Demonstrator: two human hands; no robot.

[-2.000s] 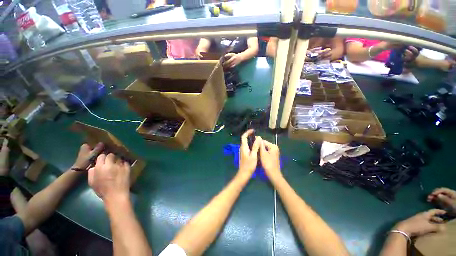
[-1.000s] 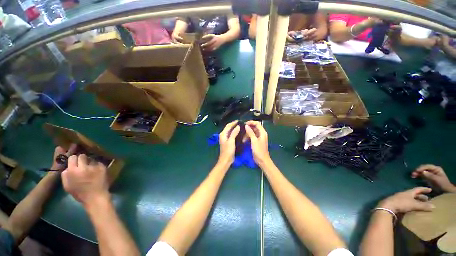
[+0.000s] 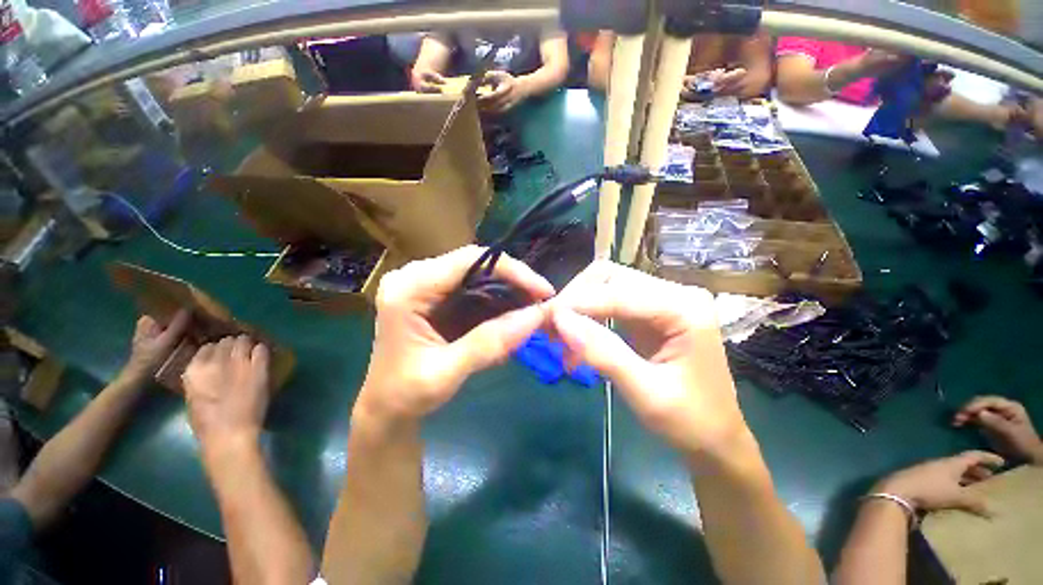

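Observation:
My left hand (image 3: 440, 331) holds a coiled black cable (image 3: 490, 265) raised towards the camera. The cable's plug end points up and to the right, in front of the pale posts. My right hand (image 3: 658, 343) meets the left at the fingertips. Its thumb and forefinger are pinched together at the cable's near side; whatever lies between them is too small to tell. A bright blue cloth (image 3: 556, 359) lies on the table behind and below the hands, partly hidden by them.
A large open carton (image 3: 440, 189) and a small carton (image 3: 280, 269) stand left of centre. A divided tray (image 3: 841, 274) is right of the posts (image 3: 652, 149). A cable pile (image 3: 846, 360) lies to the right. Other people's hands work at far left (image 3: 223, 383) and right (image 3: 938, 482).
Both hands have risen from above the blue cloth and come nearer the camera. The cable's loops and plug end now show clearly. The left neighbour's hands have shifted at their carton.

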